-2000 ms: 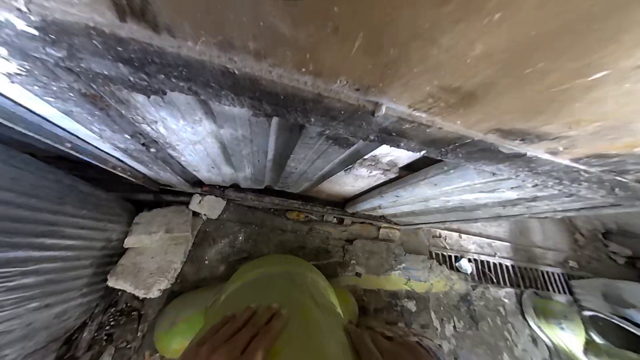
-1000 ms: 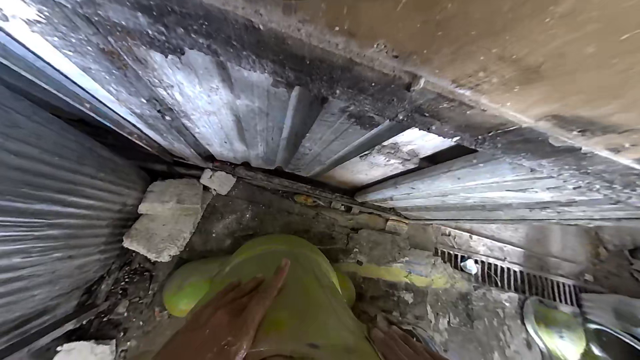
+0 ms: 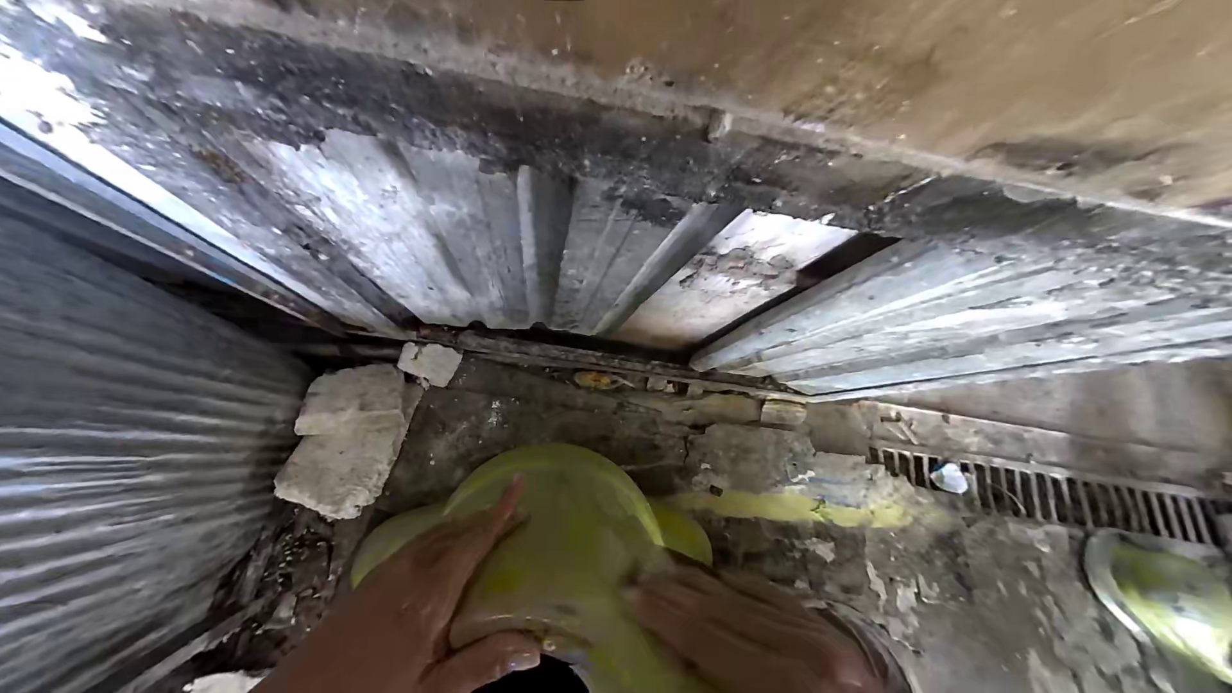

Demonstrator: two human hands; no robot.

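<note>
A rounded yellow-green object (image 3: 568, 539), with a smooth surface and a rounded lobe on either side, stands at the bottom centre; its exact kind I cannot tell. My left hand (image 3: 423, 597) lies along its left side, the thumb near a dark opening at its lower edge and one finger pointing up. Flat against its right side is my right hand (image 3: 741, 626), blurred, with the fingers toward the middle. The lower part of the object is cut off by the frame.
Corrugated metal sheeting (image 3: 106, 462) rises at left, and more metal panels (image 3: 462, 231) stand ahead. Broken concrete blocks (image 3: 351, 438) lie at left on the worn floor (image 3: 962, 587). A drain grate (image 3: 1068, 496) and a shiny yellow-green container (image 3: 1169, 597) are at right.
My right hand has come up from the bottom edge onto the object's right side. My left hand now reaches around its left side, with the thumb near the dark opening.
</note>
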